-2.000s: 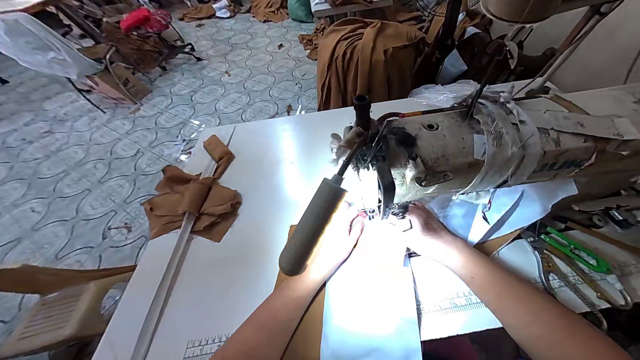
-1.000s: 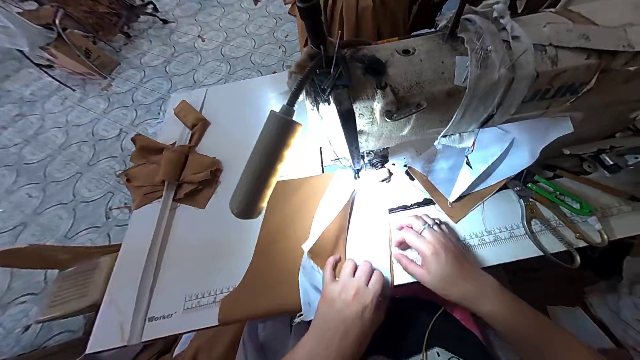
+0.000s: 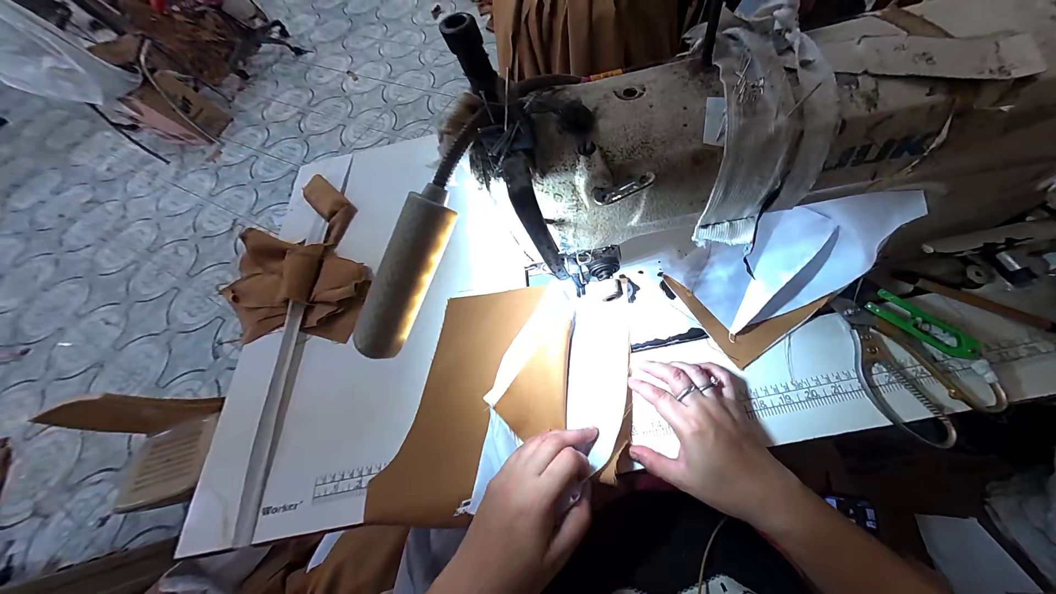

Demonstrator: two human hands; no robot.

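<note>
Under the presser foot (image 3: 580, 285) of a Juki sewing machine (image 3: 643, 157) lies a strip of white fabric (image 3: 596, 355) on a brown fabric piece (image 3: 450, 396). My left hand (image 3: 544, 487) pinches the near end of the white strip between thumb and curled fingers. My right hand (image 3: 701, 421), with rings on a finger, rests on the table with fingers spread, its fingertips at the right edge of the strip. A tubular work lamp (image 3: 404, 276) lights the needle area. Folded white fabric (image 3: 804, 256) over brown fabric lies right of the needle.
Bunched brown fabric (image 3: 301, 280) is tied around a metal strip at the table's left. Scissors (image 3: 899, 379) and green-handled thread snips (image 3: 924, 323) lie at the right by a printed ruler (image 3: 813, 396). Brown cloth (image 3: 586, 37) hangs behind the machine.
Both hands have moved back from beside the needle toward the table's near edge. The brown piece and white strip, largely covered by my arms two seconds ago, now show. The view has shifted.
</note>
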